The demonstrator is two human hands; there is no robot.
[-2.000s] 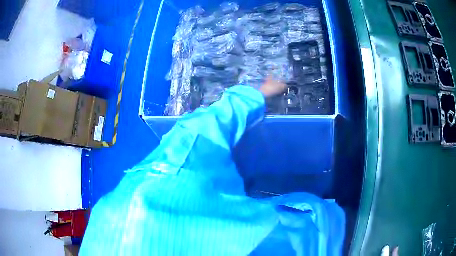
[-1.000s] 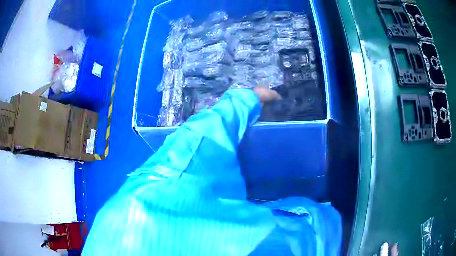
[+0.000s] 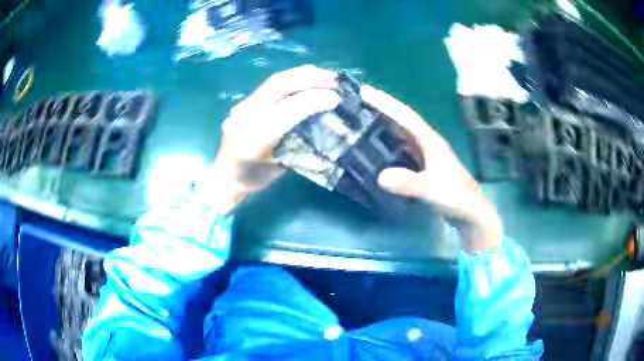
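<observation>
A dark camera housing (image 3: 371, 151) with a patterned, shiny part is held over the bench near its front edge, tilted. It is blurred, so its details cannot be told. My left hand (image 3: 272, 123) grips its upper left side, with the fingers over the top. My right hand (image 3: 438, 176) holds its right side, with the thumb on the front face.
Rows of dark housings lie on the green bench (image 3: 247, 218) at left (image 3: 78, 134) and right (image 3: 586, 162). A black tray (image 3: 579, 63) and white cloth or paper (image 3: 487, 56) are at upper right. Blurred white and dark items lie at the back. A blue bin (image 3: 35, 282) is at lower left.
The view has swung from the blue bin to the bench. One hand was in the bin and fingertips showed at the bench; now both hands are together on a housing.
</observation>
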